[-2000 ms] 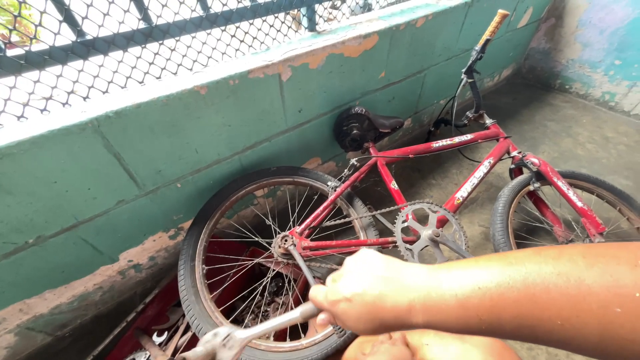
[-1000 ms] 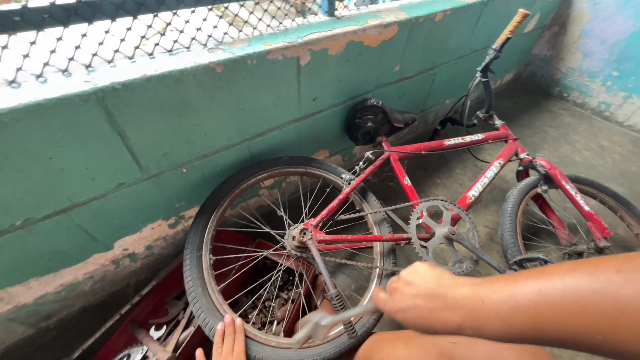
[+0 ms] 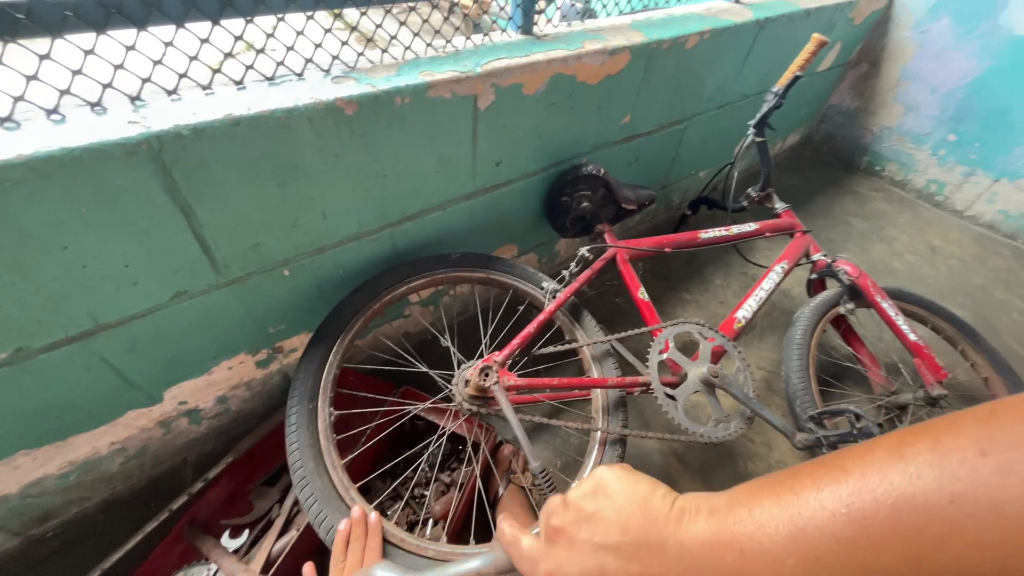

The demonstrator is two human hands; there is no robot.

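A red bicycle (image 3: 680,240) leans against the green wall. My right hand (image 3: 596,516) is closed around a grey metal bar (image 3: 472,565) in front of the rear wheel's lower right; the bar's far ends are hidden or cut off. Just above that hand, a metal rod with a coiled spring (image 3: 544,480) slants down from the rear hub (image 3: 478,379). The fingers of my left hand (image 3: 356,544) rest slightly spread against the lower left of the rear tyre (image 3: 308,416), its palm out of view. A rusty chain (image 3: 592,430) runs to the chainring (image 3: 701,381).
Behind the rear wheel lies a red metal toolbox (image 3: 200,516) with small metal parts and an open-ended wrench (image 3: 234,540). The front wheel (image 3: 800,352) and pedal (image 3: 844,424) are at right. Wire mesh (image 3: 240,56) tops the green wall (image 3: 320,192).
My left hand, out of view two seconds ago, now touches the rear tyre. My right hand, still on the bar, sits lower relative to the rear hub.
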